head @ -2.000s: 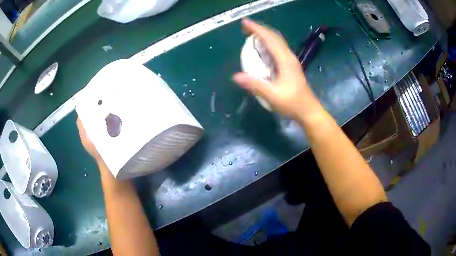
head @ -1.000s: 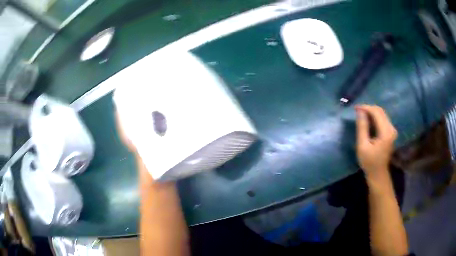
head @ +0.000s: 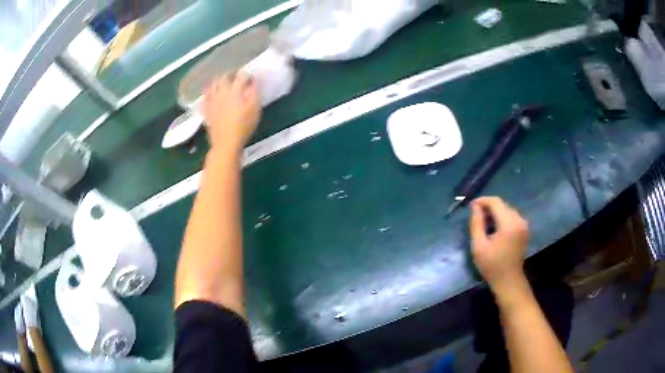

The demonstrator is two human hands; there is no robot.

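Note:
My left hand (head: 232, 109) is stretched over the green belt, its fingers on a blurred white housing (head: 273, 75) with a greyish side facing up. My right hand (head: 499, 237) is over the table with fingers curled and fingertips together; no object shows in it. A white rounded-square bottom cover (head: 424, 134) lies flat on the table. The black electric screwdriver (head: 492, 158) lies to its right, with its bit towards my right hand, just beyond the fingertips.
Two white housings (head: 113, 244) (head: 95, 309) stand at the left. A small oval cover (head: 182, 129) and crumpled plastic film (head: 350, 29) lie on the belt. The pale rail (head: 379, 95) divides belt from table. A grey plate (head: 604, 86) lies at the right; tiny specks are scattered about.
My left hand has carried the white housing from the table across the rail onto the belt. My right hand has left the bottom cover on the table and come down beside the screwdriver.

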